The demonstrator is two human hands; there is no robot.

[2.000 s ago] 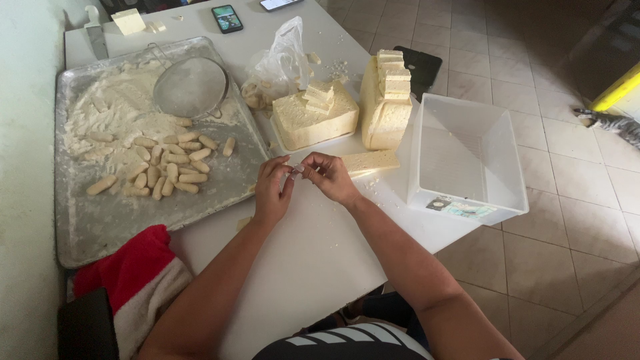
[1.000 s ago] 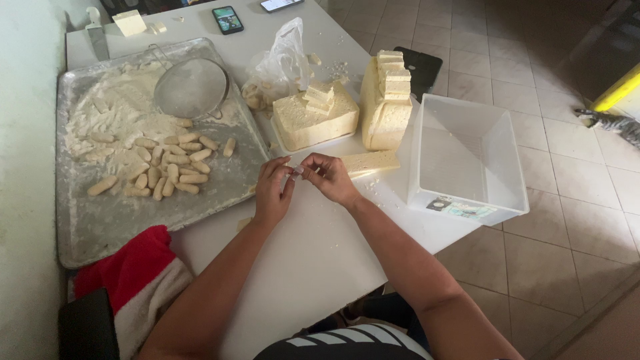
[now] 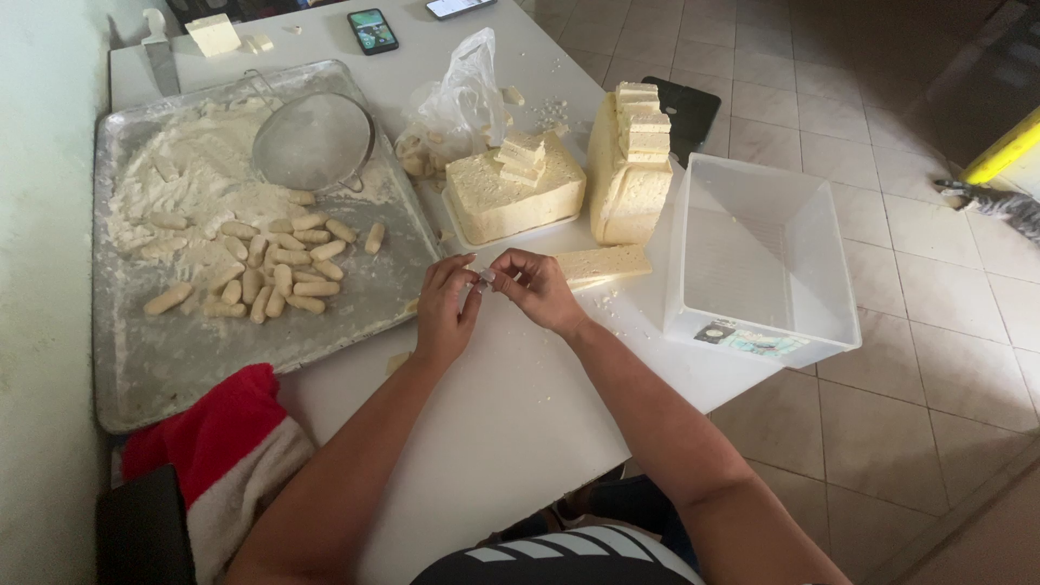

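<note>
Over the white table [image 3: 504, 439], my left hand [image 3: 447, 305] and my right hand [image 3: 536, 291] meet at the fingertips. Between them is a tiny pale thing, too small to name. To the left, a metal tray [image 3: 162, 366] bears flour [image 3: 171, 187], floured dough sticks [image 3: 284, 276] and a round fine-mesh sieve [image 3: 313, 140]. Beyond my hands stands a block of pale cheese [image 3: 516, 191] with cut pieces on top. A second cheese block [image 3: 626, 187] stands upright beside it, topped with slices. A flat cheese slab [image 3: 605, 264] lies next to my right hand.
An empty clear plastic bin [image 3: 764, 252] stands at the table's right edge. Behind are a plastic bag [image 3: 463, 106], a phone [image 3: 373, 31], another phone [image 3: 459, 6] and a knife [image 3: 162, 61]. A red and white cloth [image 3: 219, 447] hangs near my left forearm. A cat [image 3: 995, 207] is on the floor.
</note>
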